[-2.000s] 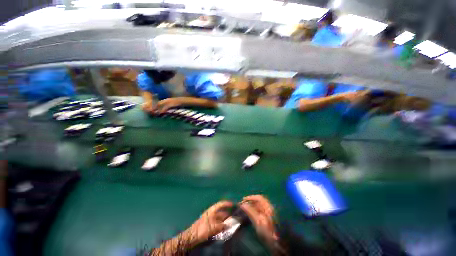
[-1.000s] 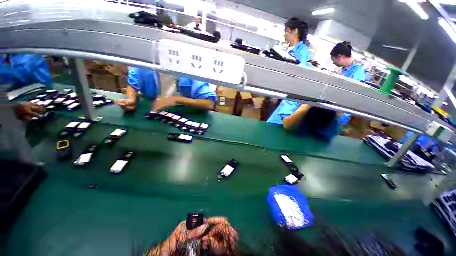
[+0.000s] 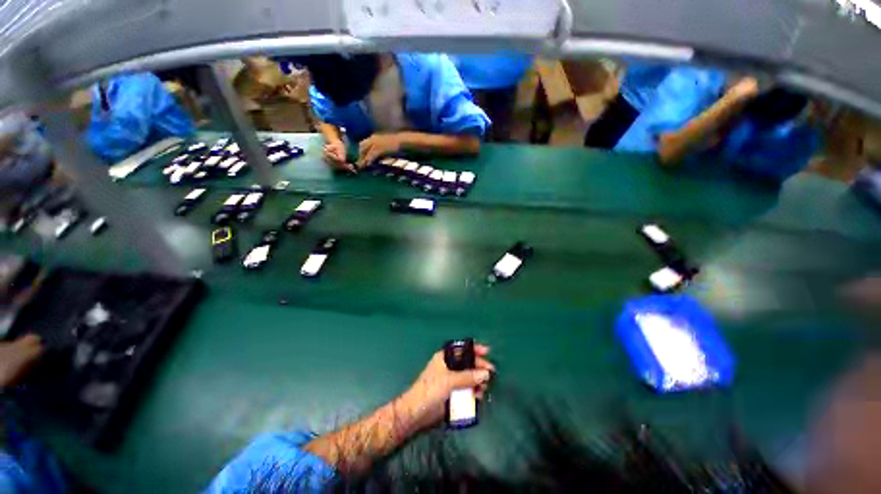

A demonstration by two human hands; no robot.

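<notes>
My left hand [image 3: 432, 386] is bare and holds a black phone [image 3: 463, 409] upright, back side up, with a white rectangle on its lower half. The fingertips wrap its right side. A large, blurred bare-skin shape [image 3: 850, 429] is cut off by the right edge, close to the camera. It looks like my right hand, but its fingers and anything in it cannot be made out. A blue bin [image 3: 630, 340] with a white heap inside sits on the green bench, right of the held phone.
Spaced phones lie across the green bench [image 3: 386, 333], with a yellow-framed keypad phone [image 3: 223, 243] at left. A row of phones [image 3: 425, 176] lies before a person in blue. A black tray [image 3: 159, 338] is at left, with another person's hand [image 3: 17, 359] over it.
The view has shifted, so bench items sit further right. My hands were together on the phone. Now only my left hand holds it, and its white-marked back shows.
</notes>
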